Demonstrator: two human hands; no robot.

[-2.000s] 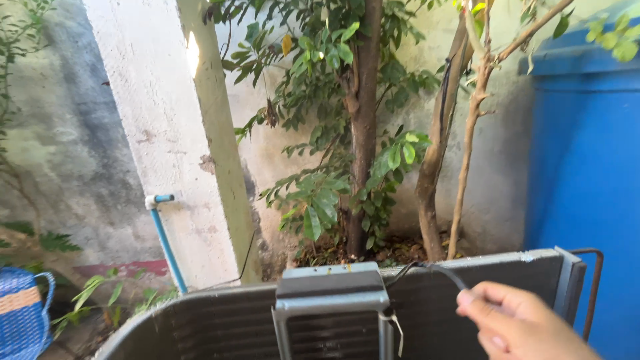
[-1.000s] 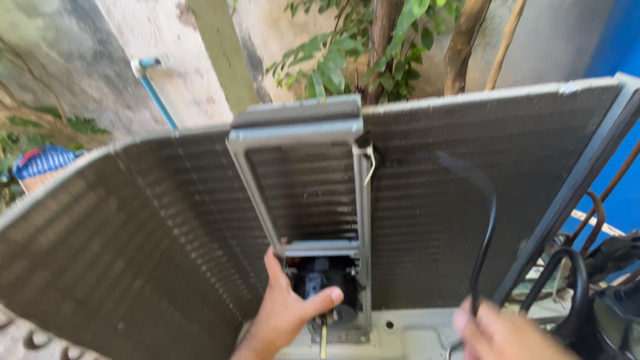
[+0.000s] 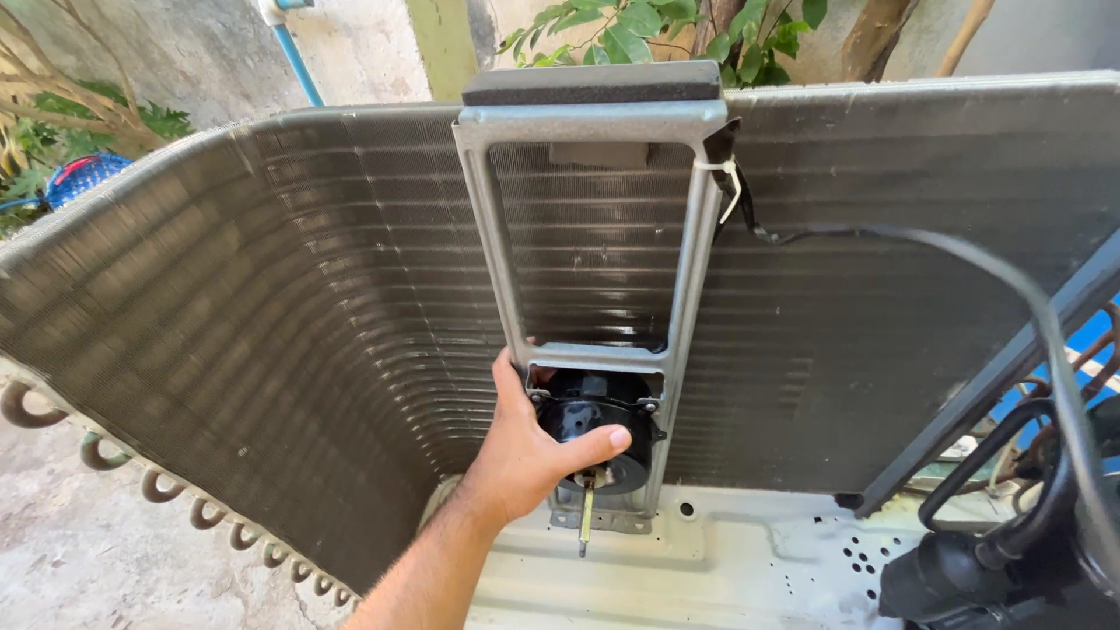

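My left hand (image 3: 534,455) grips the black fan motor (image 3: 599,420) from its left side, thumb across the front and fingers behind the bracket's edge. The motor is screwed into a grey metal motor bracket (image 3: 691,262), which stands upright on the white base pan (image 3: 560,586). The motor's bare shaft (image 3: 586,521) points toward me. Black foam (image 3: 591,85) covers the bracket's top. A white cable tie (image 3: 731,188) fastens the black cable (image 3: 962,245) to the bracket's upper right; the cable arcs right and down. My right hand is out of view.
A finned condenser coil (image 3: 262,306) curves around the left and back, with copper U-bends (image 3: 157,486) along its left edge. At lower right are a black compressor (image 3: 1032,560) and pipes. Behind stand a wall, a blue pipe (image 3: 297,66) and leafy branches (image 3: 630,31).
My left hand, absent two seconds ago, is on the motor in both later frames. My right hand, earlier holding the cable, has left the view. The view has tilted down.
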